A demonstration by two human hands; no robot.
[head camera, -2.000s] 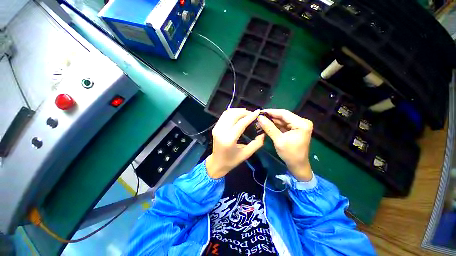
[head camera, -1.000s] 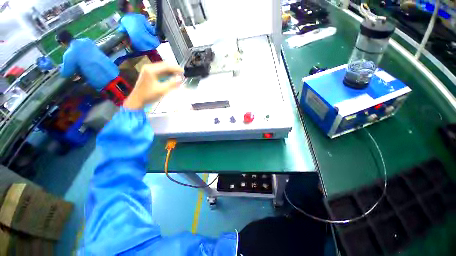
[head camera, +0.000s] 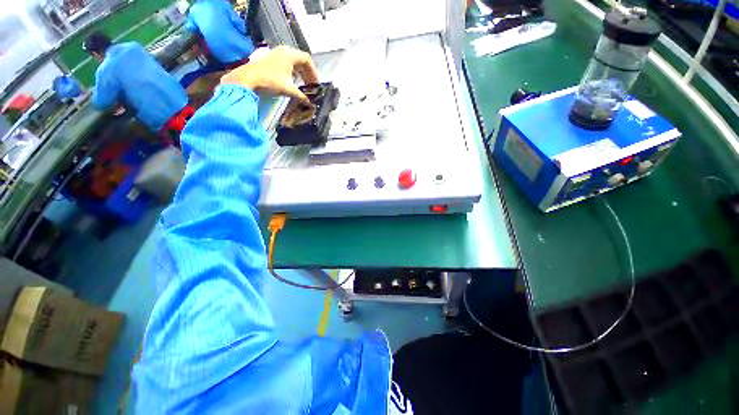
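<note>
The dark holding fixture (head camera: 308, 128) is at the front left of the white machine bed (head camera: 425, 105) and looks slightly tilted. My left hand (head camera: 279, 74) reaches in from the left with its fingers and thumb over the fixture's far left part and grips it. The fingers hide part of the fixture. Whether it touches the bed is unclear, and no module can be told in it. My right hand is not in view.
The machine front has a red button (head camera: 407, 178) and an orange plug (head camera: 278, 221). At right are a blue box (head camera: 579, 146) with a clear bottle (head camera: 608, 73), a thin tube and a black compartment tray (head camera: 640, 332). Two people sit at far left.
My hands were together over a small part; the view then turned to the machine. My left hand has come down onto the fixture, which is now nearer the machine's front edge.
</note>
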